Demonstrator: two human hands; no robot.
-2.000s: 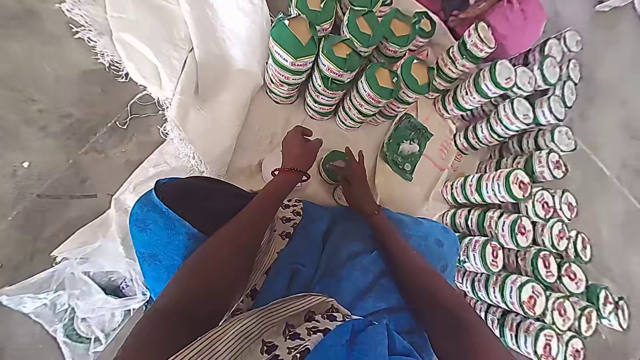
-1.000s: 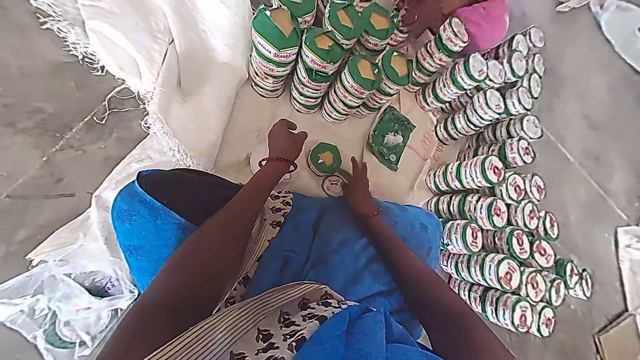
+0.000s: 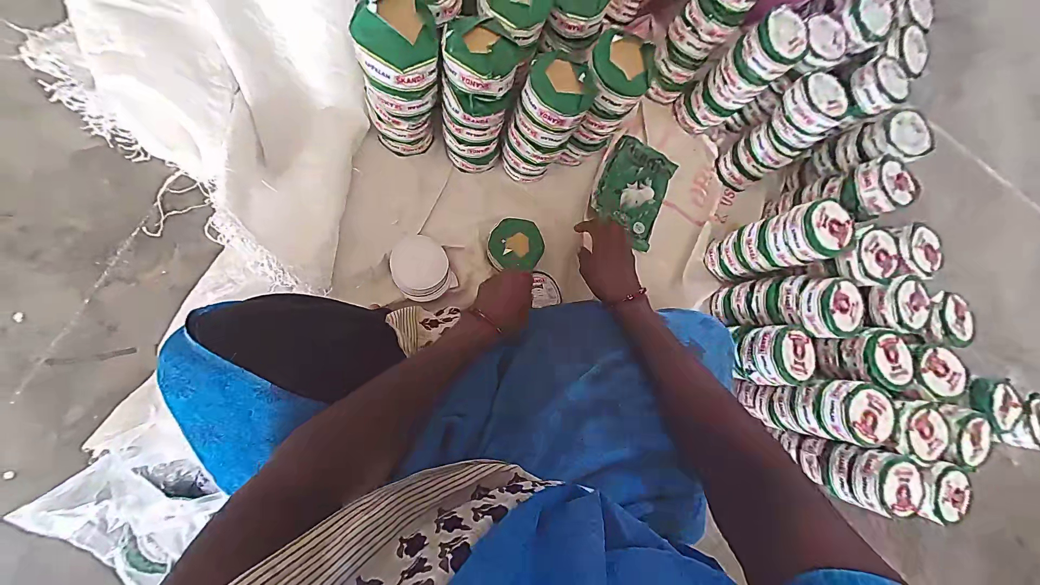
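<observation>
A green-wrapped round pack [image 3: 516, 244] with folded paper on its top stands on the sheet before my lap. My left hand [image 3: 505, 299] is by a round label [image 3: 544, 289] at the lap's edge, its fingers bent; whether it grips anything is hidden. A pile of white paper discs [image 3: 420, 266] lies to its left. My right hand [image 3: 608, 258] reaches to the lower edge of a green plastic packet [image 3: 634, 192], fingers spread. Whether its fingertips touch the packet is hard to tell.
Tall stacks of green-and-white round packs [image 3: 548, 118] stand beyond the hands. Many more stacks [image 3: 800, 305] lean along the right side. A white woven sack [image 3: 284, 122] lies at left, with a clear plastic bag [image 3: 122, 504] at the lower left.
My left hand has moved from near the white discs to the round label by the green pack. My right hand has moved away from the pack, up to the green packet.
</observation>
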